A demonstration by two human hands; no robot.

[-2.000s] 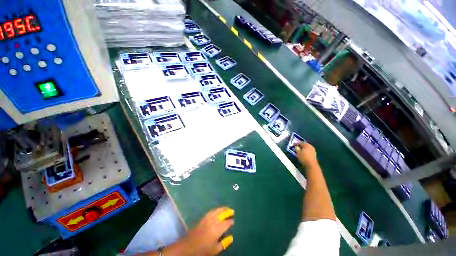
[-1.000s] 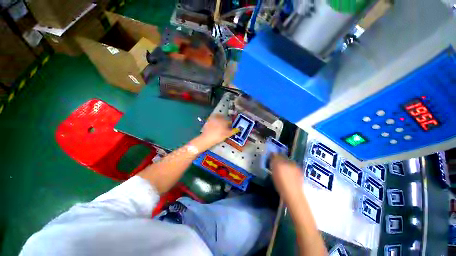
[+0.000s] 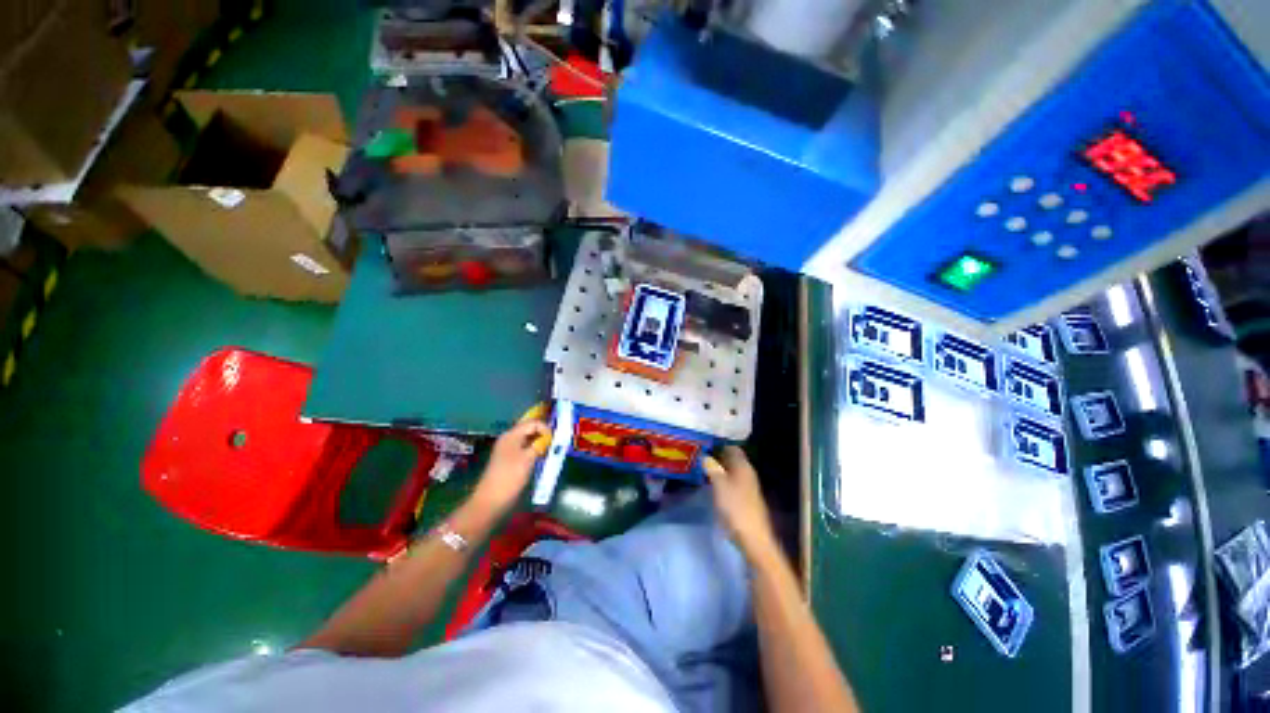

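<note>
A panel (image 3: 652, 327) with a white border and dark pattern lies on the orange-brown fixture (image 3: 644, 368) on the perforated press base plate (image 3: 578, 334). My left hand (image 3: 518, 449), with yellow finger cots, holds another panel (image 3: 553, 454), seen nearly edge-on, by the left front corner of the press base (image 3: 634, 444). My right hand (image 3: 730, 490) is at the right front corner of the press base; its fingertips are partly hidden there and no panel shows in it.
The blue press housing (image 3: 738, 167) and controller (image 3: 1072, 181) stand above and right. Laid-out panels (image 3: 886, 390) and a loose panel (image 3: 993, 603) lie on the green bench, with the conveyor (image 3: 1184, 557) beyond. A red stool (image 3: 237, 439) and an open carton (image 3: 258, 209) are at left.
My left hand has moved off the fixture toward me and now holds a panel. My right hand no longer holds one and has moved to the base's front. A panel lies on the fixture.
</note>
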